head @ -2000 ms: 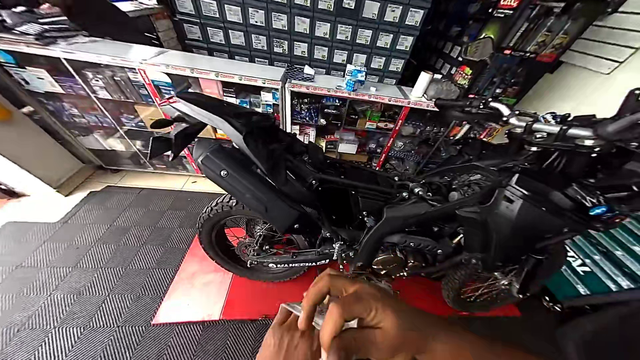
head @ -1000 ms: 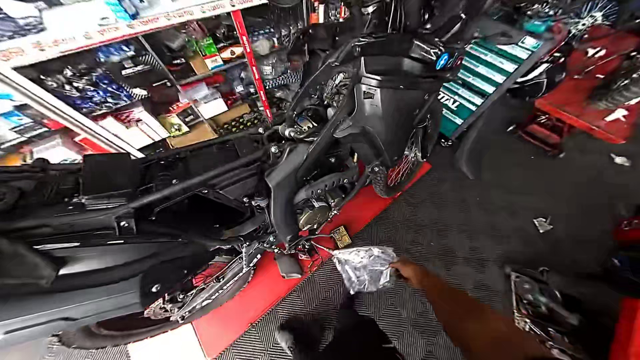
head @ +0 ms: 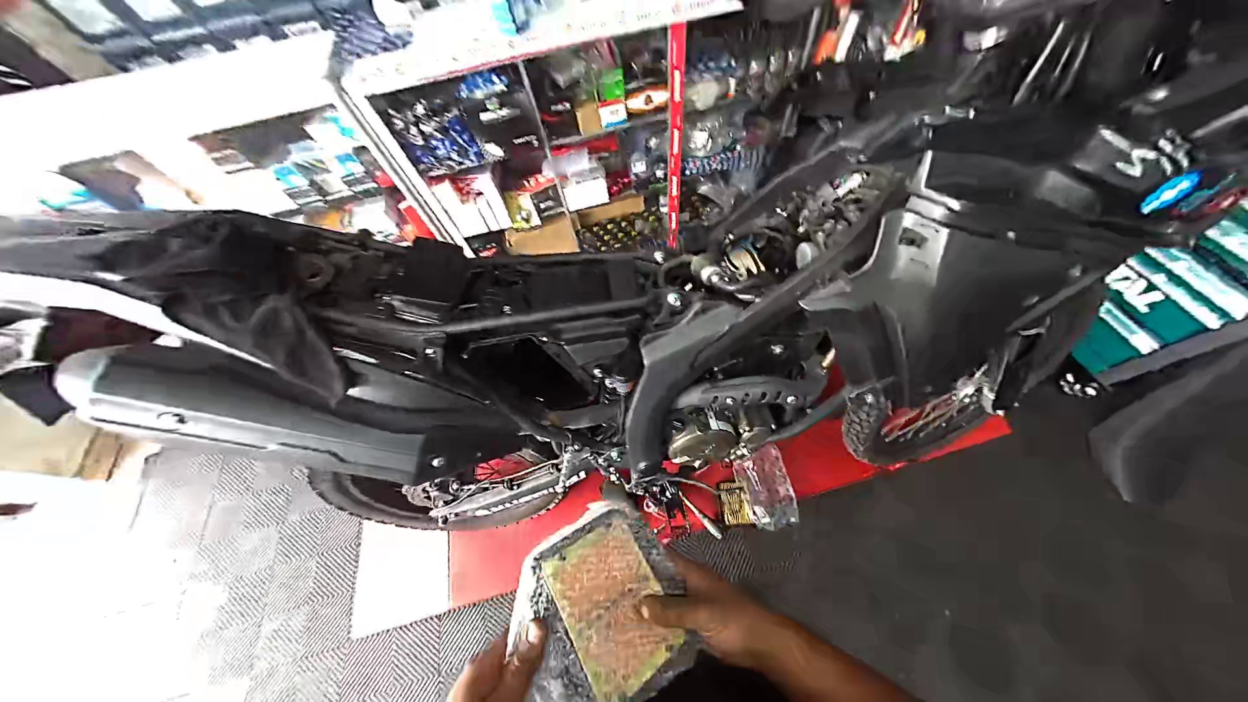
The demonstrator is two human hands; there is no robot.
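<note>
In the head view, a flat, worn piece with a brownish rectangular face and a grey rim [head: 614, 604] is held low in the middle; its exact kind is unclear. My left hand [head: 502, 663] grips its left edge, and my right hand [head: 717, 609] holds its right side with the thumb on the face. Just beyond stands a black motorcycle [head: 673, 361] with its seat area uncovered and frame showing. A black cloth [head: 244, 292] lies over its rear. A clear plastic bag [head: 767, 492] rests on the floor under the engine, beside a small yellowish part [head: 733, 502].
A red mat [head: 497, 561] lies under the motorcycle on grey patterned flooring [head: 273, 595]. Behind it runs a glass display counter [head: 546, 58] with boxed goods on its shelves. A green tool cabinet [head: 1141, 312] stands at the right, beyond the front wheel [head: 877, 429].
The plastic bag that my right hand held one second ago now lies on the floor. Both hands now hold the flat worn piece. The view has swung left.
</note>
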